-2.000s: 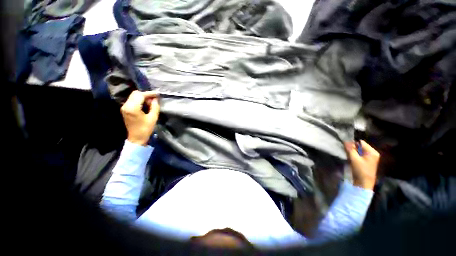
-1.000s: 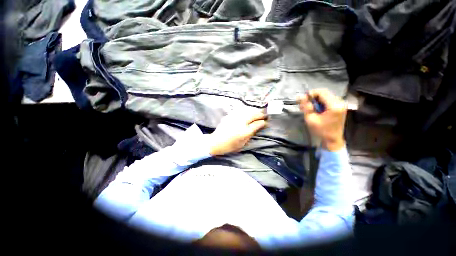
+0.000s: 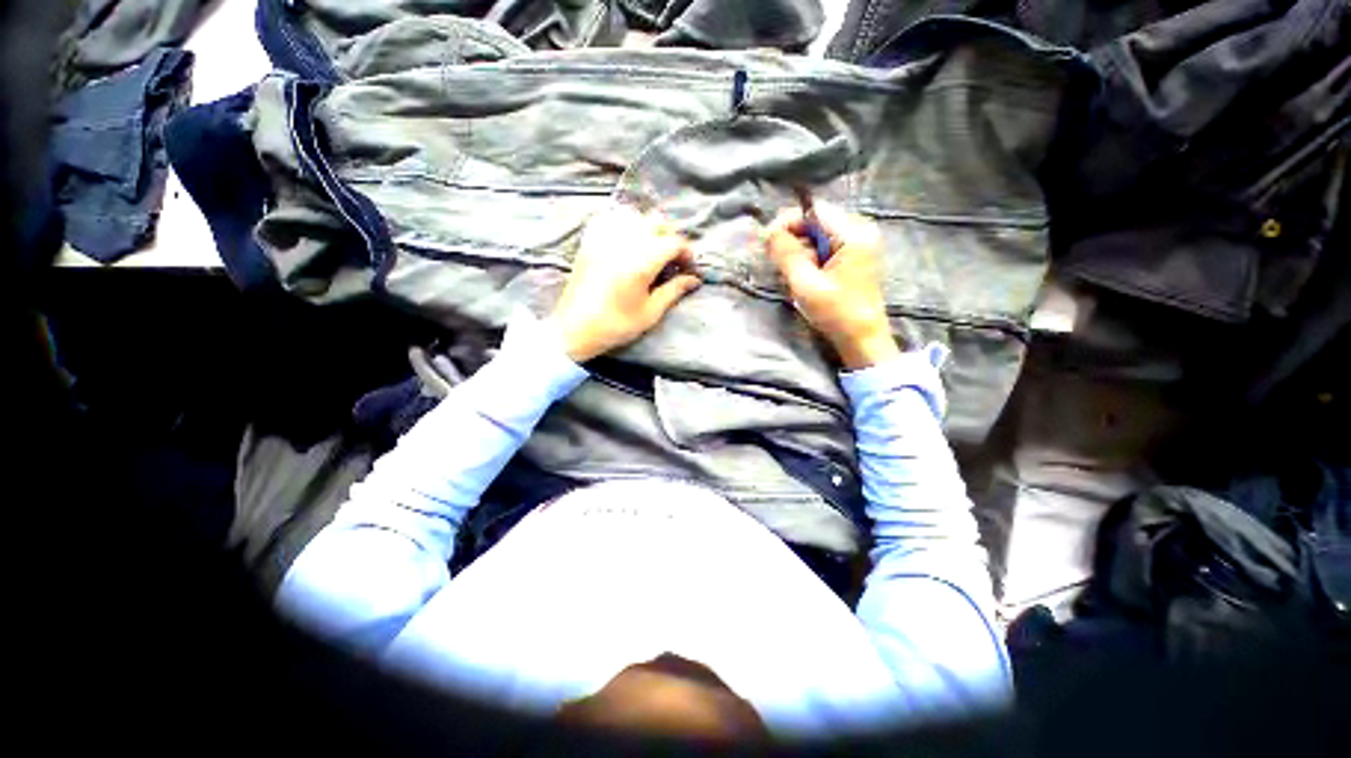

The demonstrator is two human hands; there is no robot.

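An inside-out denim jacket (image 3: 948, 163), pale grey-green with dark blue edges, lies spread across the table in front of me and hangs over its near edge. My left hand (image 3: 630, 282) pinches the jacket's cloth at a long seam, below the rounded pocket bag (image 3: 734, 156). My right hand (image 3: 833, 274) is closed around small dark bluish thread snips (image 3: 815, 234), mostly hidden in the fingers. Their tip points up over the pocket bag's right part. Loose threads are too fine to make out.
Black jackets (image 3: 1171, 252) with a brassy button are piled at the right. More grey-green garments (image 3: 445, 45) lie at the back. A dark blue garment piece (image 3: 119, 156) lies on the white table (image 3: 178, 237) at the left. A dark bundle (image 3: 1215, 555) sits low at the right.
Both hands were far apart on the jacket, then came together near its middle. Since then both have moved left and up along the seam. The pocket bag area has come uppermost.
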